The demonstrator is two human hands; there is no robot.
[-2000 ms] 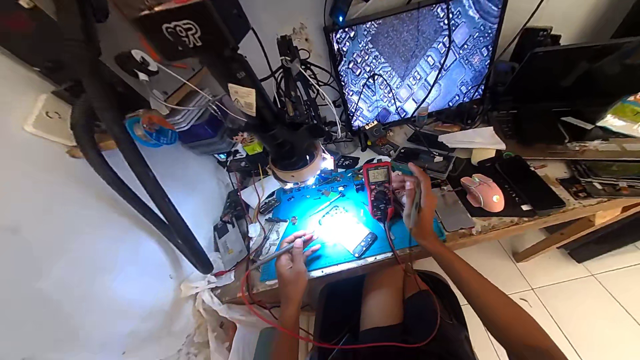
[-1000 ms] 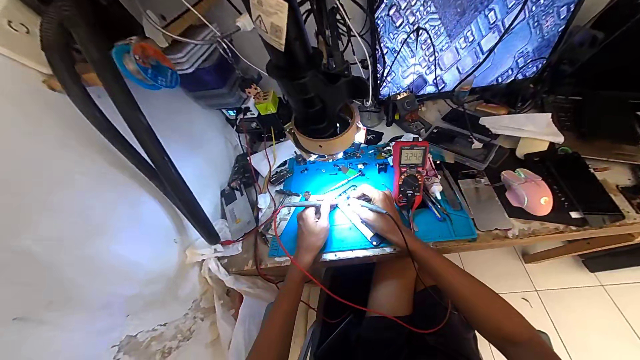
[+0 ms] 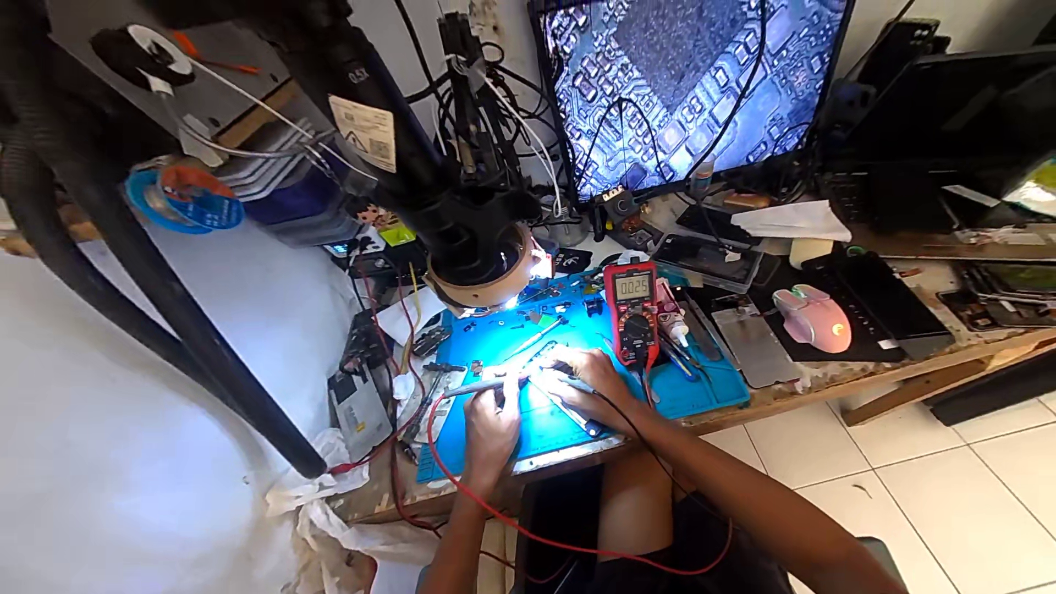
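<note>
My left hand [image 3: 492, 419] grips a multimeter probe [image 3: 474, 386] with a red lead running from its rear. In my right hand [image 3: 596, 384] is a second probe [image 3: 575, 381] on a black lead. Both tips point inward over a phone [image 3: 569, 410] lying on the blue work mat [image 3: 536, 445]; glare hides whether they touch it. A red digital multimeter [image 3: 634, 318] with a lit display lies just beyond my right hand. The ring-lit microscope head [image 3: 483, 276] hangs above the mat. On the monitor [image 3: 693, 91] is a magnified circuit board.
Small parts and a screwdriver [image 3: 540, 334] lie on the mat. A pink mouse [image 3: 813, 319], a metal plate [image 3: 752, 345] and a clear plastic case [image 3: 711, 262] are to the right. Black hoses [image 3: 181, 305] slant down at left. A solder spool [image 3: 183, 200] hangs nearby, and red wires run along the left edge.
My right hand has come from beside the multimeter to the phone and now holds a probe there. My left hand stays near the phone with its probe. The meter's reading has changed.
</note>
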